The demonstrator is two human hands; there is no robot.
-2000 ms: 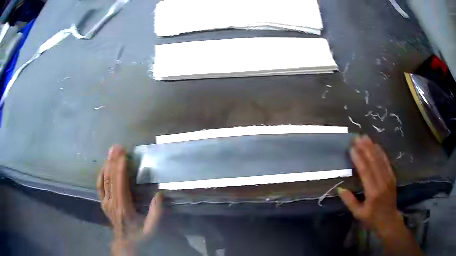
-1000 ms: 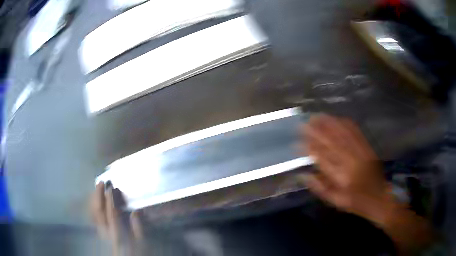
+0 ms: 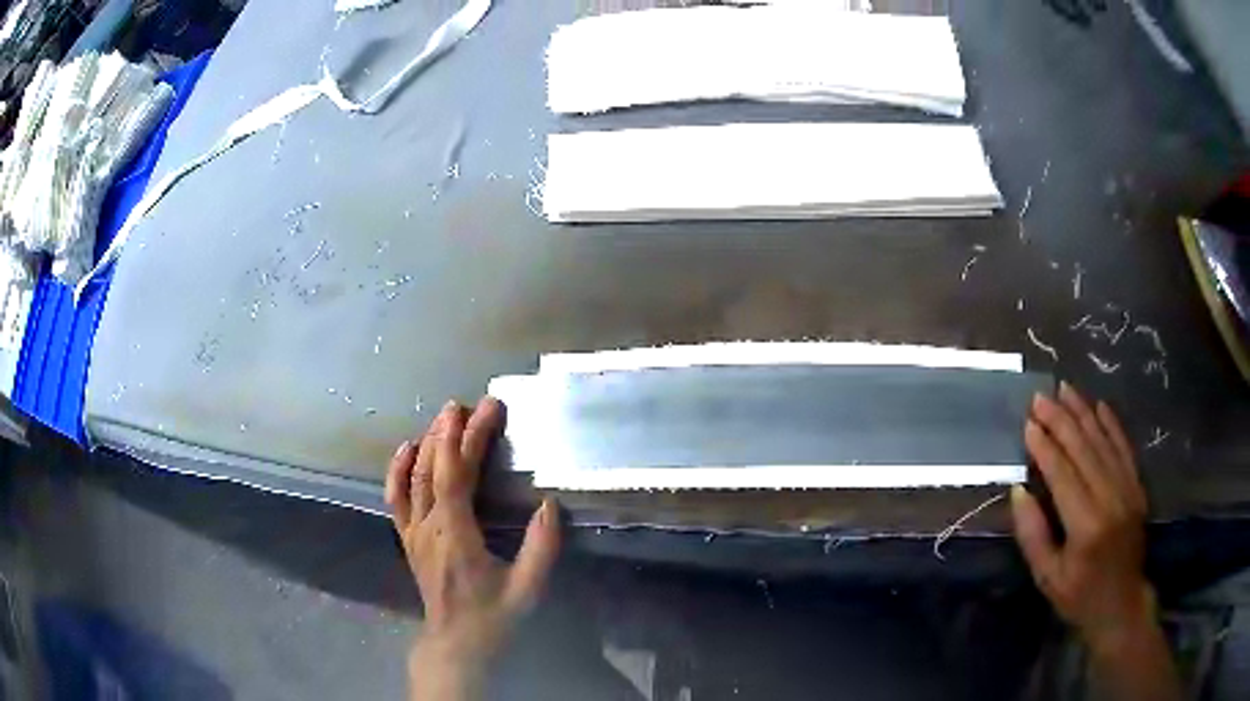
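A long grey template [image 3: 809, 416] lies flat on a white band piece [image 3: 781, 478] near the table's front edge. White fabric shows along its far and near sides. The template's left end shines and extends past the fabric. My left hand [image 3: 459, 507] has its fingertips at the template's left end, thumb apart. My right hand [image 3: 1090, 514] has its fingertips at the template's right end, thumb near the fabric's near corner. Both hands are bare and rest at the ends, with fingers spread a little.
Two white stacks, a nearer one [image 3: 768, 170] and a farther one [image 3: 757, 62], lie beyond the template. The iron [image 3: 1217, 281] is cut off at the right edge. White tape [image 3: 274, 107], a blue crate [image 3: 62, 342] and a white cloth bundle [image 3: 82, 158] are left. Loose threads lie on the right.
The view tilted, blurred and levelled again. The template has stayed on the white piece. My left hand has come back fully into view at its left end; my right hand remains at the right end.
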